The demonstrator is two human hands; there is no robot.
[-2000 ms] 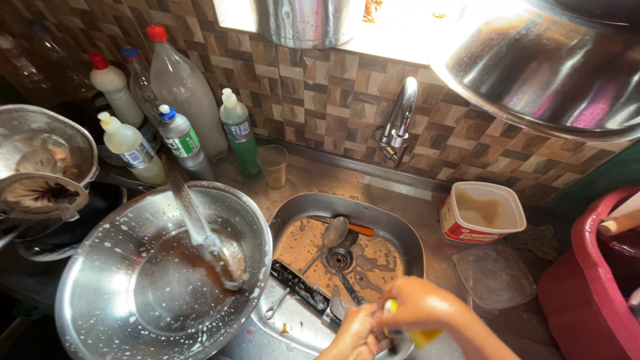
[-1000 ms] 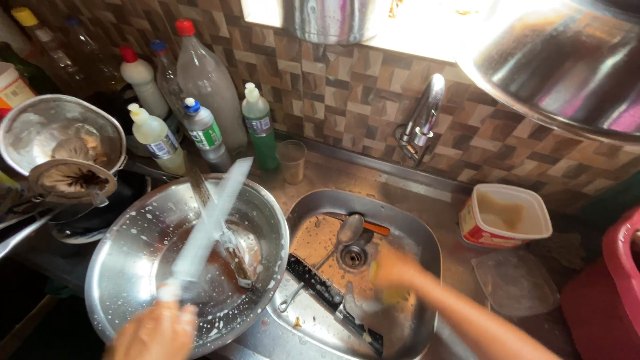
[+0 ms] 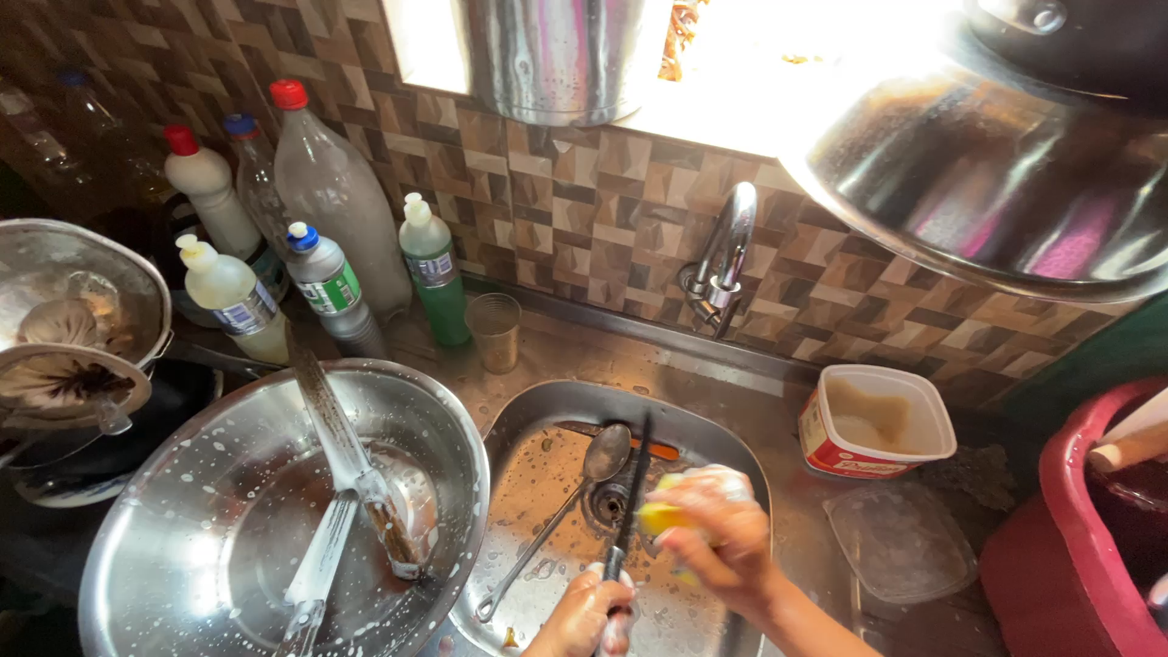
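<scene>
Over the steel sink (image 3: 771,438), my left hand (image 3: 589,613) grips the dark handle of a knife (image 3: 631,497) whose narrow blade points up. Just right of the blade, my right hand (image 3: 725,534) holds a yellow sponge (image 3: 664,517) with some foam on it. A metal spoon (image 3: 606,453) lies in the sink by the drain (image 3: 607,505), and an orange-handled utensil (image 3: 664,451) is behind the knife. In the large metal basin (image 3: 182,538) at the left, a soapy knife (image 3: 326,547) rests against a worn, foamy long utensil (image 3: 333,424).
Several plastic bottles (image 3: 324,196) and a clear cup (image 3: 494,333) stand along the tiled wall, left of the faucet (image 3: 725,255). A margarine tub (image 3: 876,424), a clear lid (image 3: 902,540) and a red bucket (image 3: 1049,547) are at the right. A metal bowl (image 3: 985,182) overhangs the upper right.
My left hand has moved from the basin to the sink. The light-coloured knife it held there now lies in the basin, and the dark knife that lay in the sink is in my left hand.
</scene>
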